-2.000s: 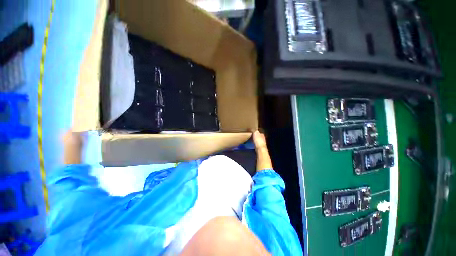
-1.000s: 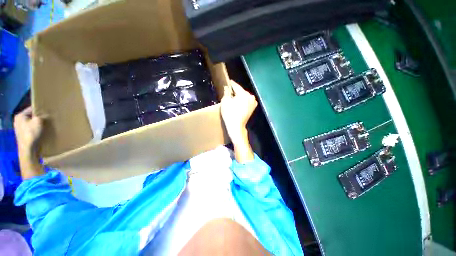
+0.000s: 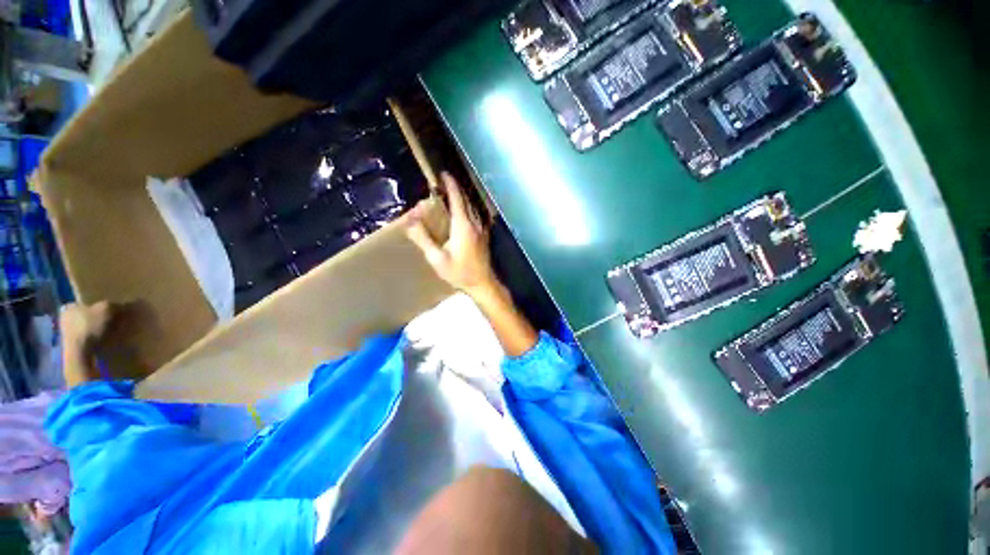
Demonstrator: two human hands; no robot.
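Note:
An open brown cardboard carton (image 3: 293, 309) stands left of the bench. Glossy black blister trays (image 3: 293, 195) lie inside it, with a whitish plastic liner (image 3: 195, 239) along their left side. My left hand (image 3: 85, 336) is on the carton's near left edge, its fingers partly hidden and shadowed. My right hand (image 3: 461, 241) is at the carton's right corner, thumb over the rim and the other fingers spread along the outside.
Several open phone bodies (image 3: 711, 276) lie on the green bench mat (image 3: 521, 228). A white crumpled clump (image 3: 879, 231) lies by the white rail (image 3: 939, 217). Dark foam trays (image 3: 315, 43) overhang the carton's far right side. A pinkish-purple sleeve or cloth (image 3: 38, 444) shows at the left edge.
The view has turned and shifted toward the bench, so the phone bodies appear larger. Both hands remain at the carton; my right hand's fingers have opened out at its corner.

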